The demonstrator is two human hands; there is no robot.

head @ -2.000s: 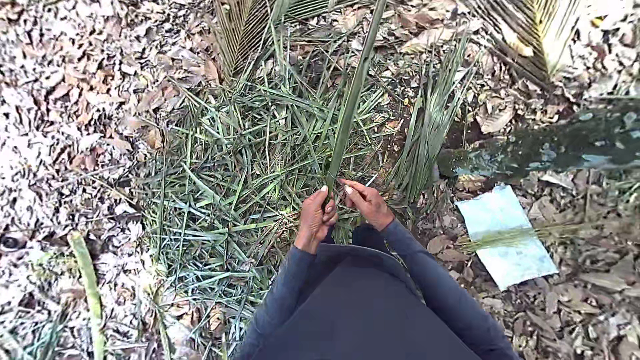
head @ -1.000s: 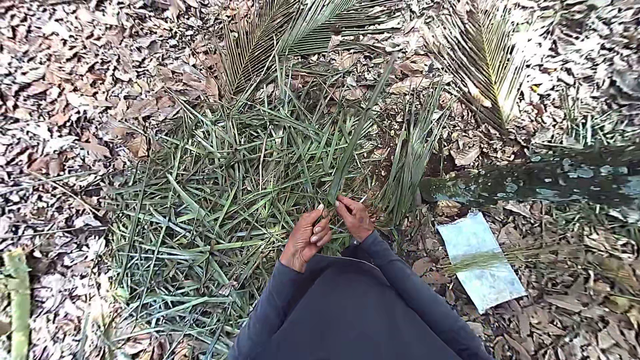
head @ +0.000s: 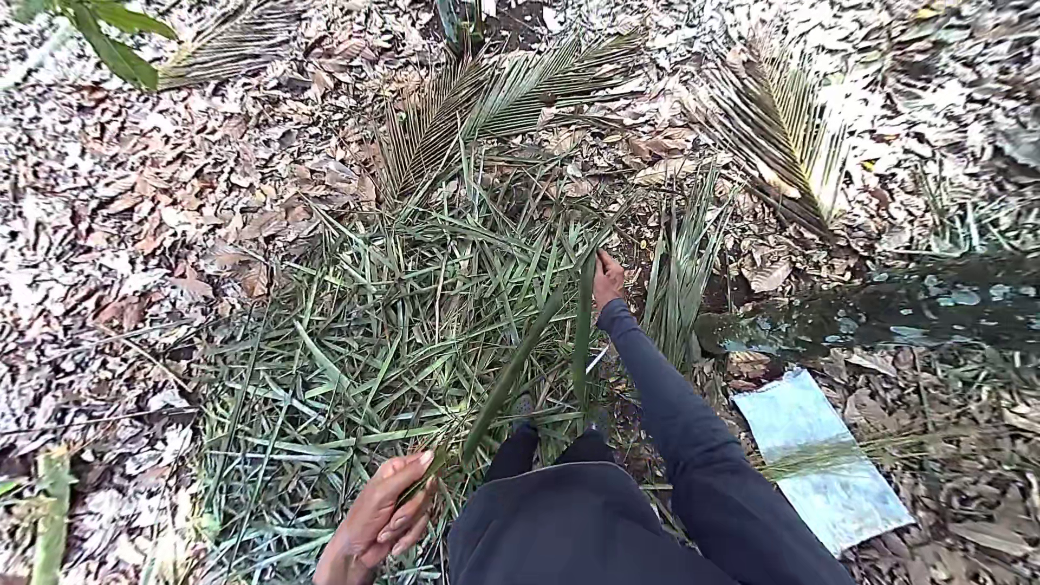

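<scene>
My left hand (head: 382, 516), low and left of my body, pinches the end of a thin green leaf strip between thumb and fingers. My right hand (head: 608, 280) reaches forward, its fingers closed around the upper end of a green palm leaflet (head: 583, 325) that hangs down toward my feet. Another long green leaf strip (head: 512, 374) slants between the two hands. Beneath them spreads a wide heap of cut green leaf strips (head: 349, 382). Right of my right hand lies a bundle of long leaflets (head: 682, 276).
Palm fronds (head: 520, 93) lie ahead, with another frond (head: 784, 138) at the right. A mossy log (head: 886, 305) extends to the right edge. Near it, a pale sheet (head: 829, 463) has thin fibres across it. Dry leaves cover the surrounding ground. A green stalk piece (head: 53, 516) lies far left.
My hands were close together in front of my body; now they are far apart. The left has moved down and left, the right forward and to the right.
</scene>
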